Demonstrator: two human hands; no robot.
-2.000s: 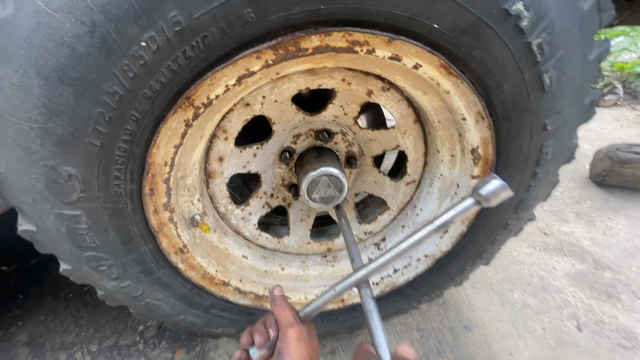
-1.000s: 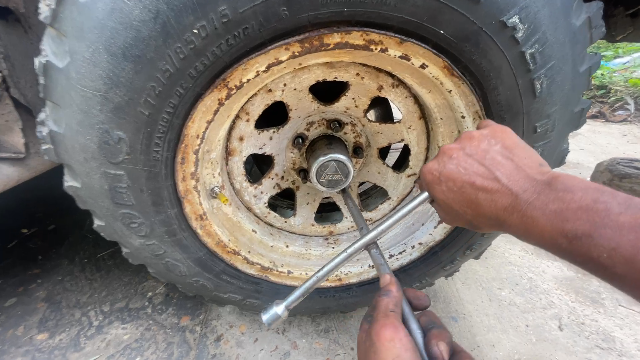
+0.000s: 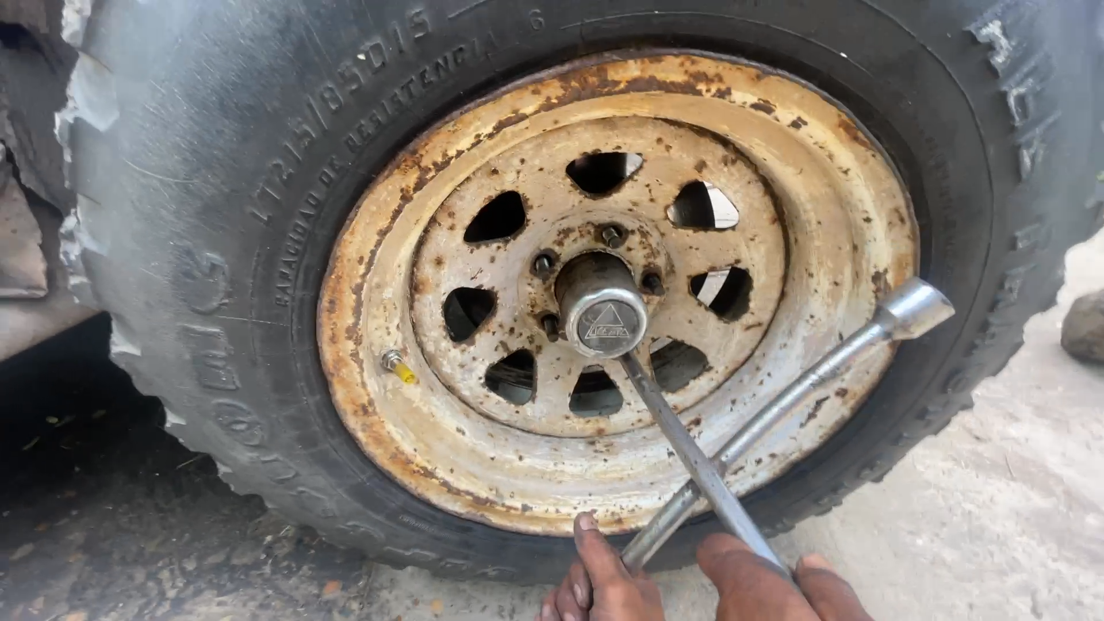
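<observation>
A four-way lug wrench (image 3: 690,457) of bare metal stands in front of the wheel's lower right. One arm reaches up to the rim beside the metal hub cap (image 3: 606,319), its tip hidden there. The cross arm ends in a socket at the right. My left hand (image 3: 604,578) grips the lower left end of the cross arm. My right hand (image 3: 776,582) is closed around the near end of the other arm. The rusty cream steel wheel rim (image 3: 483,405) has wheel studs showing around the hub and a valve stem (image 3: 398,366) with a yellow cap.
A large black tire (image 3: 233,285) with worn, chipped tread surrounds the rim. Dark, damp ground (image 3: 172,543) lies at the lower left, paler concrete (image 3: 1009,492) at the right. A rounded stone-like object (image 3: 1083,328) sits at the right edge.
One second ago my right hand held the cross arm's upper right end and my left the near arm. Now my left hand is at the cross arm's lower end and my right on the near arm.
</observation>
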